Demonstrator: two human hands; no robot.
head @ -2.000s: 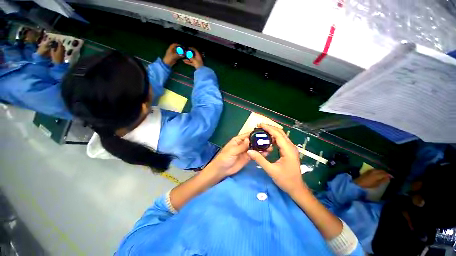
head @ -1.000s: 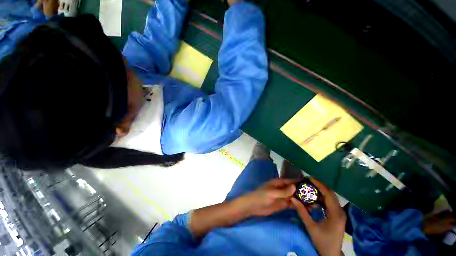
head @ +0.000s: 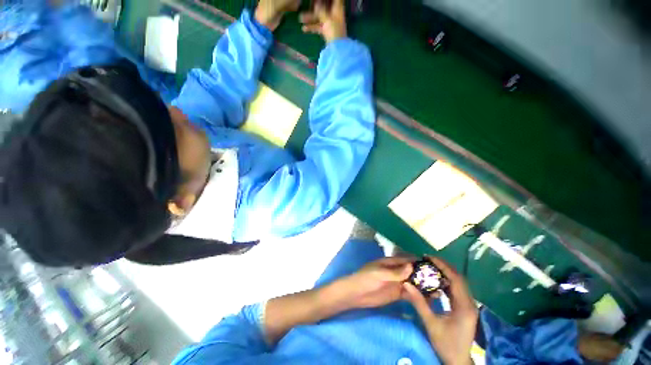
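A small round dark watch head (head: 428,277) with a lit white and coloured face is held between my two hands, low in the view, off the bench's near edge. My left hand (head: 375,284) comes from the left and pinches its left side with thumb and fingertips. My right hand (head: 454,314) curls around its right side, fingers behind or at the rim, thumb below. The face points up toward me. Its back is hidden.
The green bench (head: 364,171) bears a yellow paper (head: 442,203) with a thin pen-like line, and a white plastic strip (head: 517,258). A person in a blue smock (head: 285,171) sits at left. Small dark units (head: 511,80) lie on the far green surface. Another person's hand (head: 599,347) shows at right.
The view has swung down and closer since the first frame. The watch face changed from white marks on black to a coloured pattern. Both hands still hold it.
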